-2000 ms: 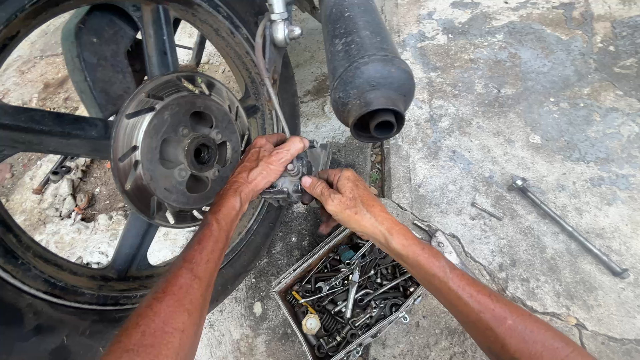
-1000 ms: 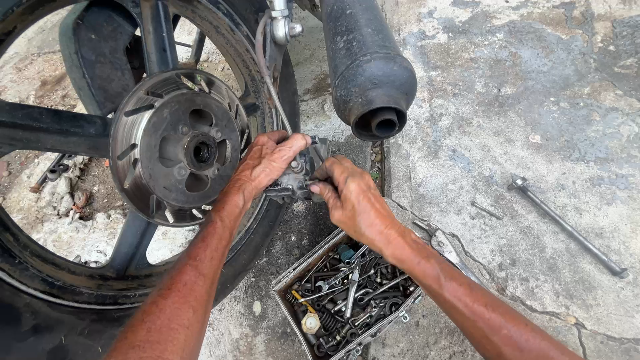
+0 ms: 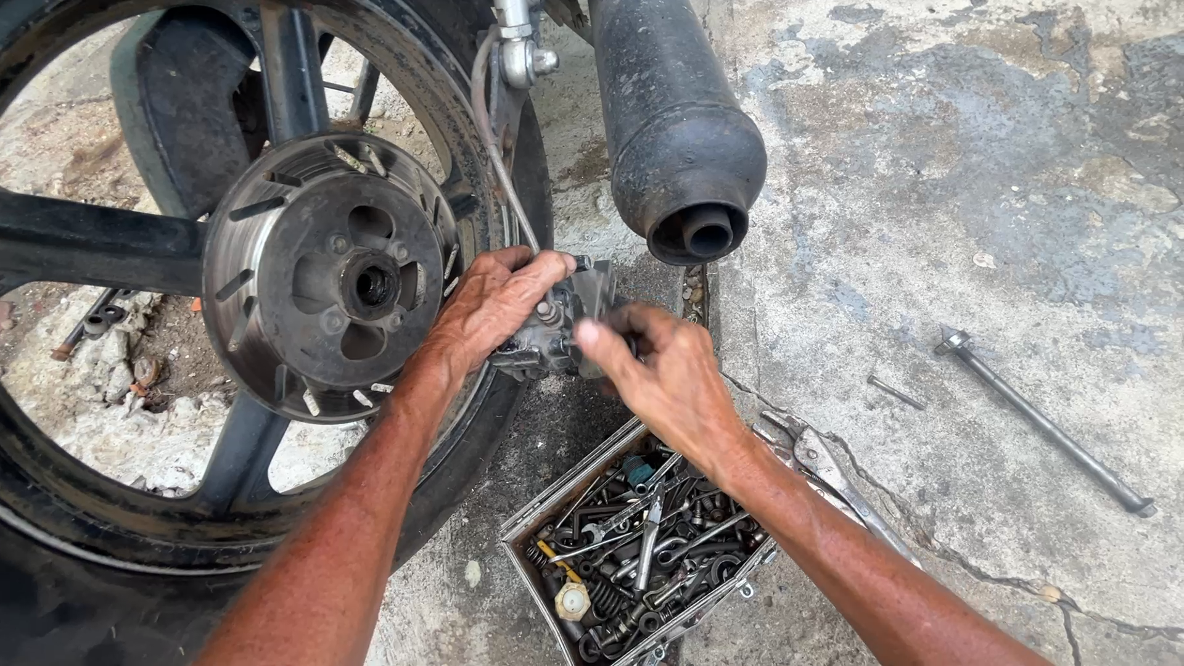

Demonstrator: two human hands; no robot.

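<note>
My left hand point(image 3: 495, 301) grips a greasy metal brake caliper point(image 3: 546, 338) from its left side, thumb along the top. A brake hose point(image 3: 504, 176) runs down to the caliper from above. At the caliper's right side is my right hand point(image 3: 661, 361), thumb and fingers bent close to it; whether they hold a small part is hidden. Left of both hands, the brake disc point(image 3: 324, 277) sits on the hub of a black spoked motorcycle wheel point(image 3: 102, 236).
The black exhaust muffler point(image 3: 680, 129) hangs above my right hand. Below lies a metal toolbox point(image 3: 527, 518) full of wrenches, sockets and bolts. Locking pliers point(image 3: 832, 467) rest beside it on cracked concrete. Farther right are a thin pin point(image 3: 895, 392) and a long axle bolt point(image 3: 1045, 421).
My right hand has shifted its fingers at the caliper's right side, and its thumb now points up and left. My left hand keeps its hold on the caliper.
</note>
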